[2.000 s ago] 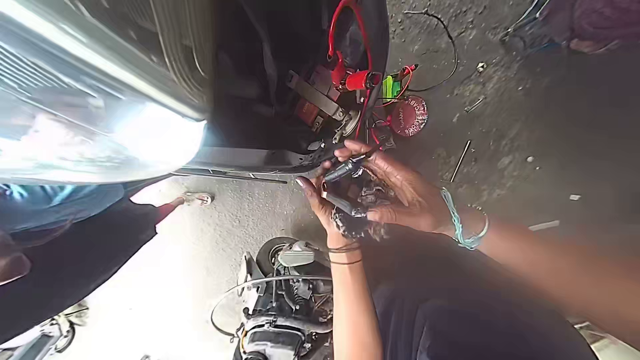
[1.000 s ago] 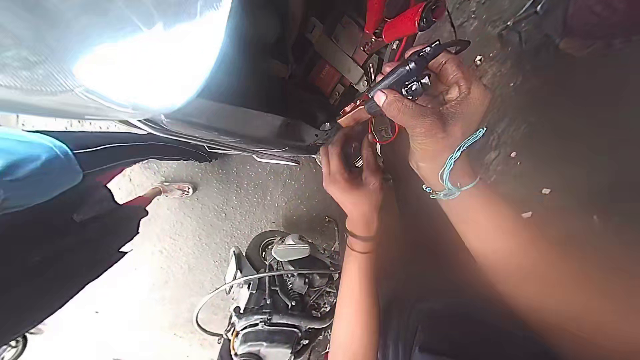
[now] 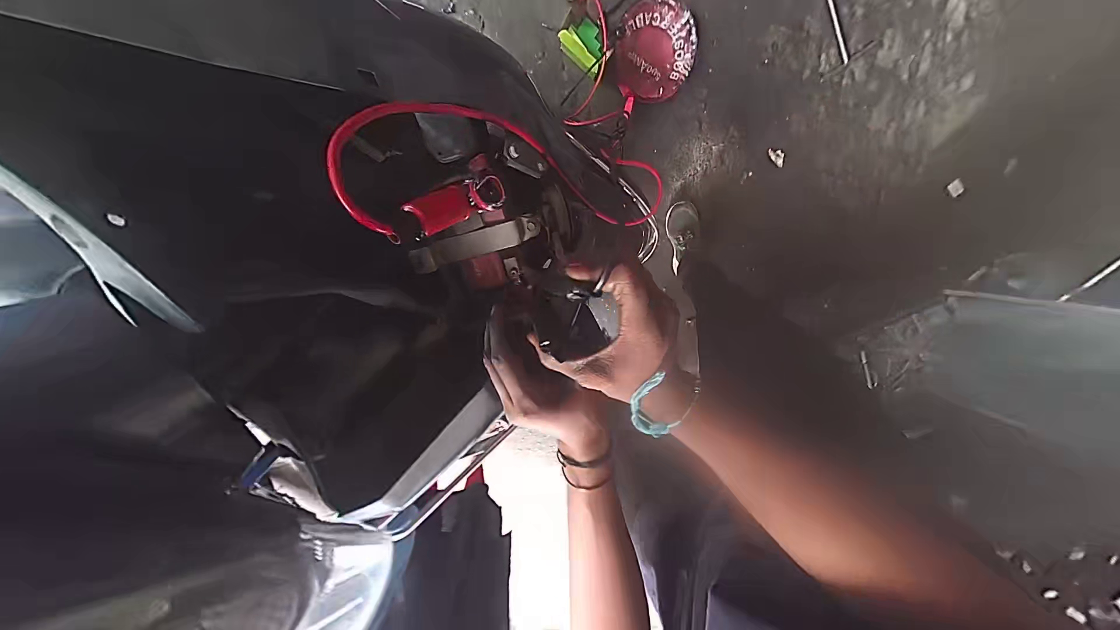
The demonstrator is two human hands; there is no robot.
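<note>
My right hand, with a teal cord bracelet at the wrist, is closed around a black object whose shape is partly hidden by the fingers. Against its left side is my left hand, dark bands at the wrist, fingers bent and mostly in shadow; whether it grips anything is unclear. Just above the hands, a red battery sits under a metal strap inside dark vehicle bodywork. A red cable clamp lies at the battery's upper end, with a thick red cable looping from it.
Black body panels spread across the left. On the ground above right are a round red case bearing writing, a green and yellow item and thin wires. A person's dark clothing shows below.
The view has shifted a lot, toward the battery. One second ago my right hand held a black cable clamp, raised; both hands are now close together beside the battery's lower end.
</note>
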